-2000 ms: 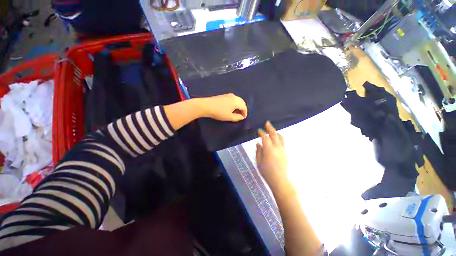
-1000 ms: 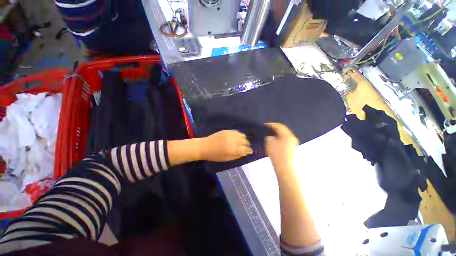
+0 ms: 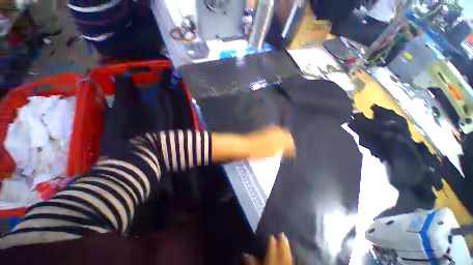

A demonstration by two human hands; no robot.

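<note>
A large black cut panel lies across the white table, from the stack at the back down towards the sewing machine. My left hand is blurred and lies at the panel's left edge; its fingers are hidden, so its grip cannot be told. My right hand is at the bottom edge of the picture, mostly cut off, with only fingers showing beside the panel's near end. The stack of black panels lies behind, partly on shiny plastic wrapping. The white sewing machine head with a blue stripe is at the lower right.
Red crates stand at the left, one with white pieces, one with black. A crumpled black heap lies behind the machine. Scissors lie at the back near a cardboard box. A person in striped clothing is at upper left.
A black panel has come off the stack towards me and the machine, covering part of the bright table. My left hand has moved right. My right hand has moved down to the picture's bottom edge.
</note>
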